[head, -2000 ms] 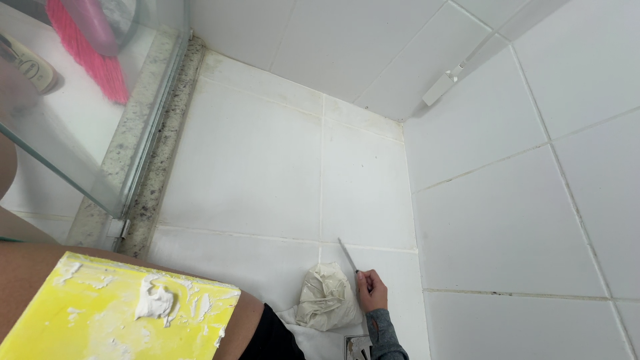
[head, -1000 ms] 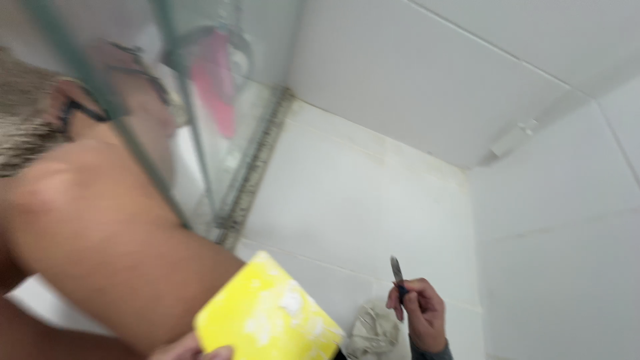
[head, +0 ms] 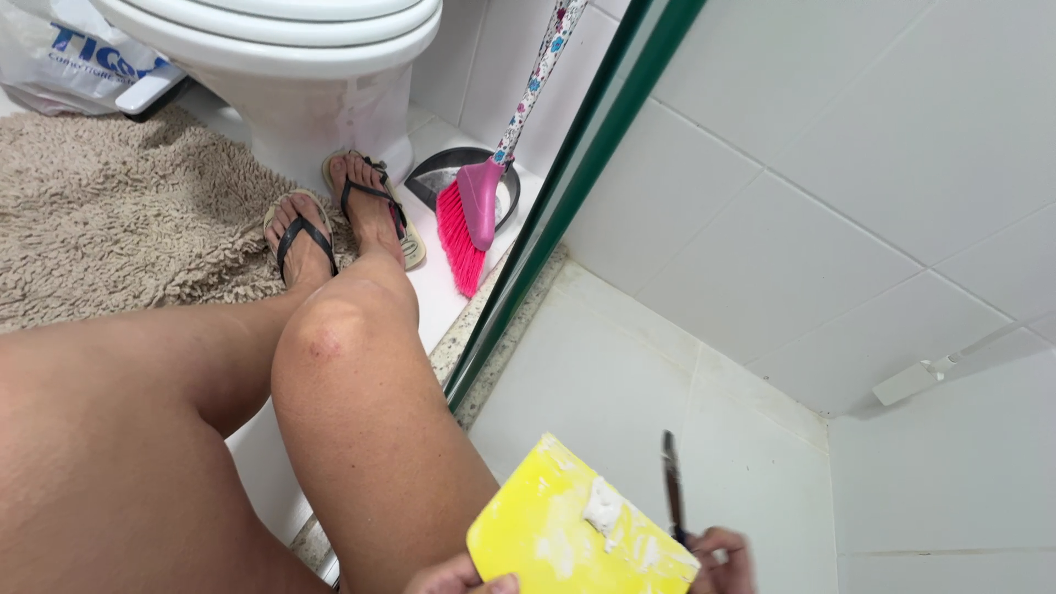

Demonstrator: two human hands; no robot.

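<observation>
My left hand [head: 464, 576], at the bottom edge, grips a yellow plastic spreader [head: 561, 528] by its lower left side. White paste [head: 604, 505] lies in a lump on the spreader, with thinner smears around it. To the right, my right hand [head: 723, 561] holds a slim tool [head: 673, 487] with a narrow, paste-marked tip pointing up; its exact kind is not clear. The right hand is slightly blurred and partly behind the spreader's right corner.
A green-edged glass panel [head: 569, 173] stands on a speckled stone sill [head: 516, 330] beside my knees. Beyond it are a pink broom [head: 477, 206], a dustpan [head: 425, 177], a toilet [head: 330, 74] and a shaggy rug [head: 124, 223]. White tiled walls [head: 767, 239] meet the shower floor [head: 610, 363].
The view has swung left, bringing the toilet and rug into sight. The spreader and the slim tool are closer together than a second ago. The crumpled cloth has left the view.
</observation>
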